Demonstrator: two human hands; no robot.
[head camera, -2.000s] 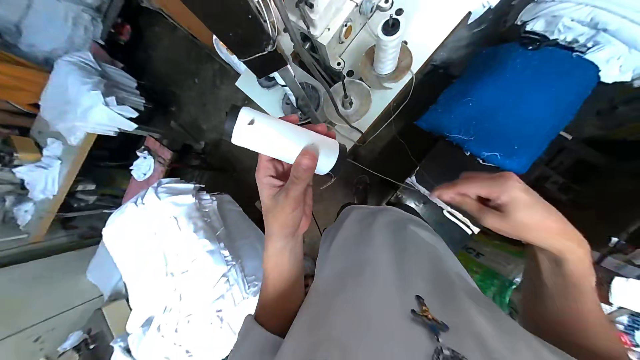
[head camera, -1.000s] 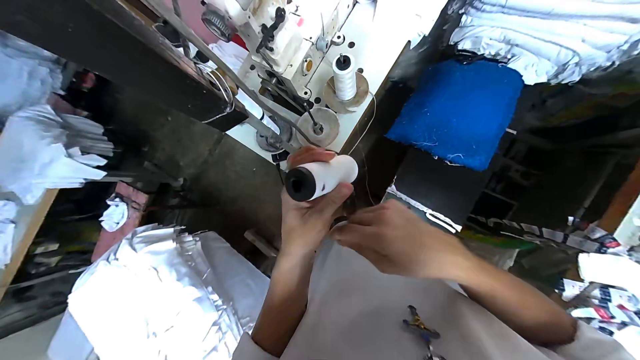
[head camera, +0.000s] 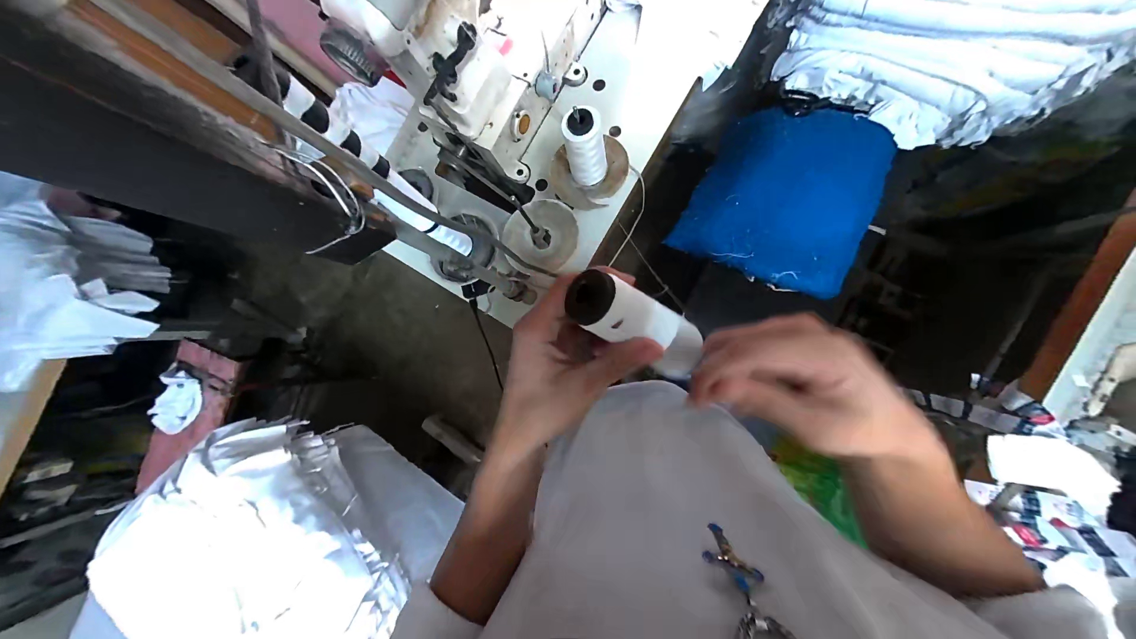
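My left hand grips a large cone of white thread, its dark hollow end tilted up toward the camera. Beside the cone's far right end is my right hand, blurred, with its fingers bent; whether it pinches thread cannot be made out. Above them, on the white sewing machine table, a smaller white thread spool stands upright on a round holder. Left of it an empty round spool holder shows a central pin. A loose thread hangs off the table edge near the spool.
The sewing machine stands at the top. A dark beam juts in from the left. A blue cushion lies right of the table, below stacked white fabric. More white cloth is piled at lower left.
The cone has turned from lying sideways to pointing its dark end at the camera. My right hand has come from the far right to beside the cone. The view has shifted.
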